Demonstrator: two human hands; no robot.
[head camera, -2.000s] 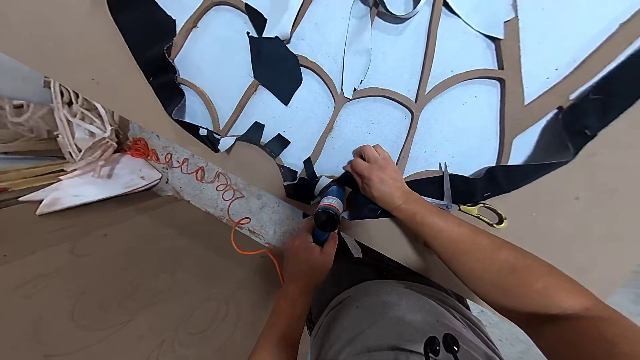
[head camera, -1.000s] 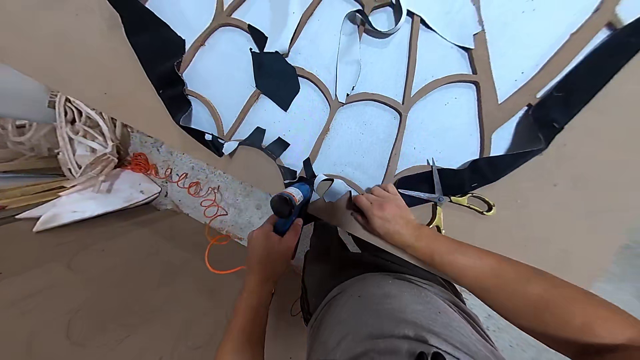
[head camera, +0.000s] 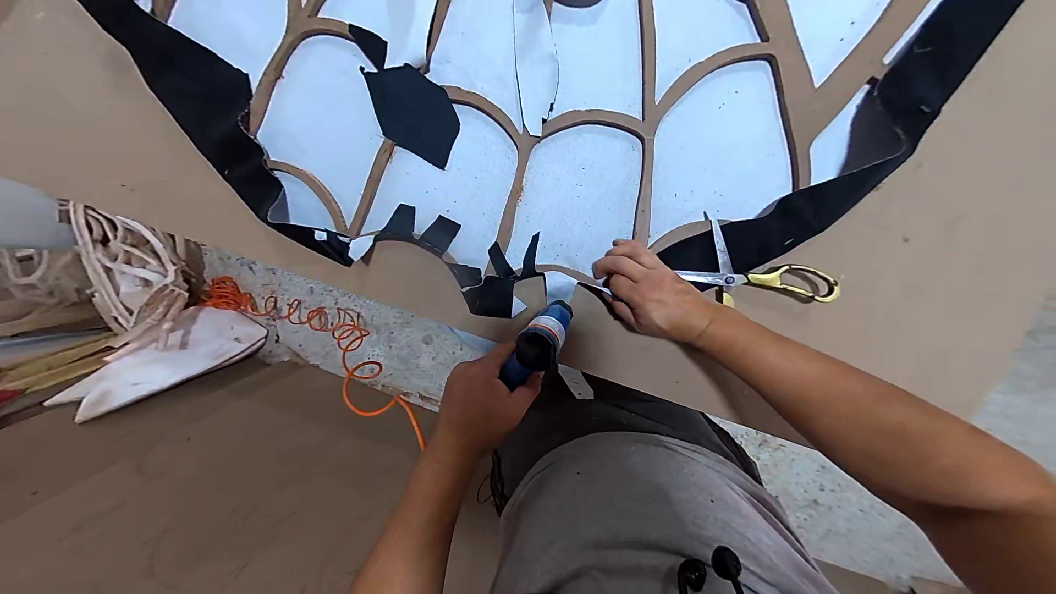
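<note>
My left hand (head camera: 487, 394) grips a blue hand-held power tool (head camera: 540, 338), whose front end is over the near edge of a brown board with arched cutouts (head camera: 648, 157). To its right, my right hand (head camera: 656, 290) pinches the edge of black fabric (head camera: 767, 239) that runs around the board's rim. Several cut fabric tabs (head camera: 491, 295) stand up along the curved edge left of the tool. Scissors with yellow handles (head camera: 792, 280) lie spread just right of my right hand. White material shows behind the cutouts.
A loose black fabric piece (head camera: 412, 114) lies on the cutouts, near a hanging pale strip (head camera: 536, 70). An orange coiled hose (head camera: 355, 371) trails down at the left, past a white pointed panel (head camera: 181, 355) and a bundle of pale looped strips (head camera: 136, 264). A concrete strip (head camera: 309, 305) borders the board.
Two seconds ago the tool and right hand were close together. The right hand has since moved right along the fabric edge. The tool went left, then came back toward the right hand in my left hand.
</note>
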